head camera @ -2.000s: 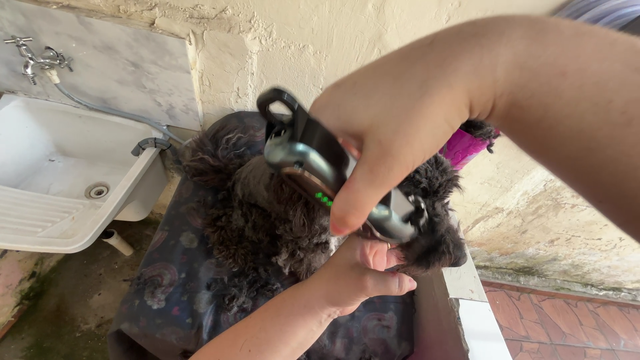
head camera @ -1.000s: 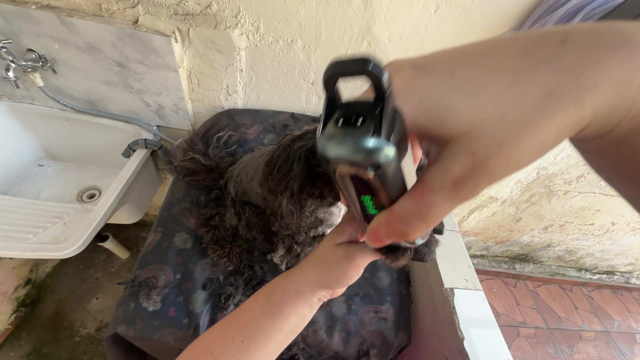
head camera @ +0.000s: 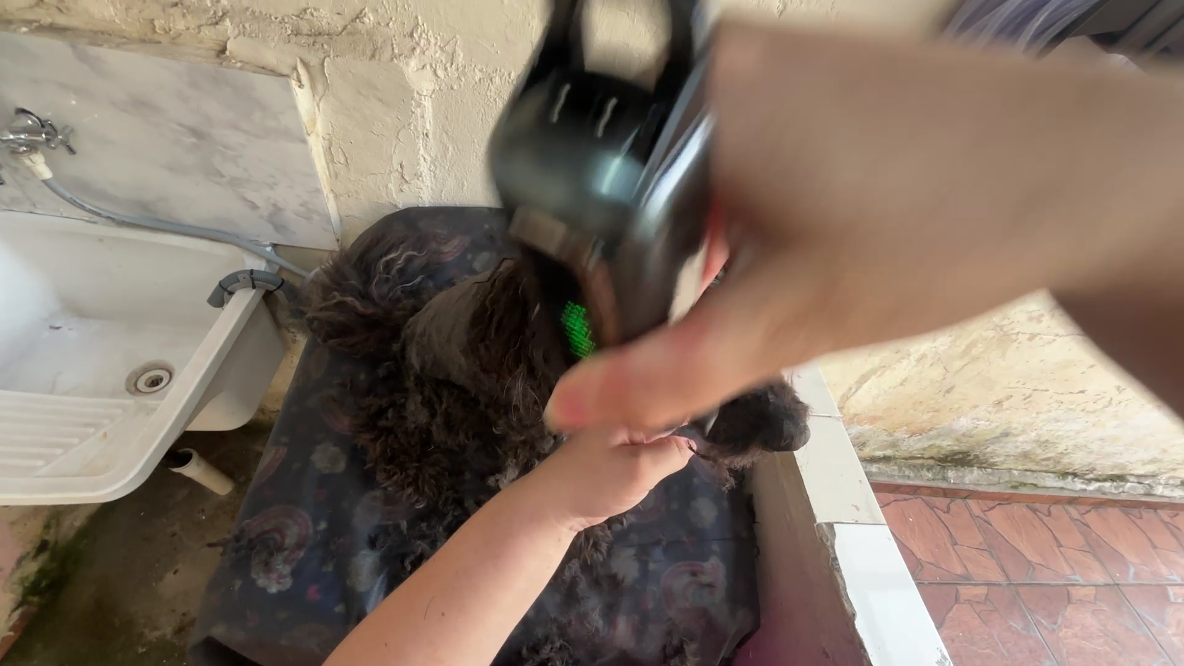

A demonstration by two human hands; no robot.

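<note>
A cordless hair clipper [head camera: 610, 185] with a hanging loop and green lit digits is gripped in my right hand [head camera: 740, 305], close to the camera and blurred. Below it a dark, curly-haired dog [head camera: 472, 342] lies or stands on a patterned dark cloth [head camera: 314, 518]; its body is partly clipped, and its muzzle [head camera: 763, 421] points right. My left hand [head camera: 615, 472] is at the dog's muzzle, fingers bent against the fur under the clipper. What exactly those fingers hold is hidden, as are the clipper's blade and most of the dog's head. Loose tufts of hair [head camera: 573, 610] are scattered over the cloth.
At the left stands a white laundry sink [head camera: 213, 370] with a metal tap [head camera: 32, 134] and a grey hose [head camera: 166, 225]. A rough plastered wall [head camera: 388, 120] rises behind. Along the right runs a low ledge topped with white tiles [head camera: 832, 472], beside a reddish tiled floor [head camera: 1017, 573].
My right hand has raised the clipper toward the camera and turned it more upright. My left hand remains near the dog's muzzle.
</note>
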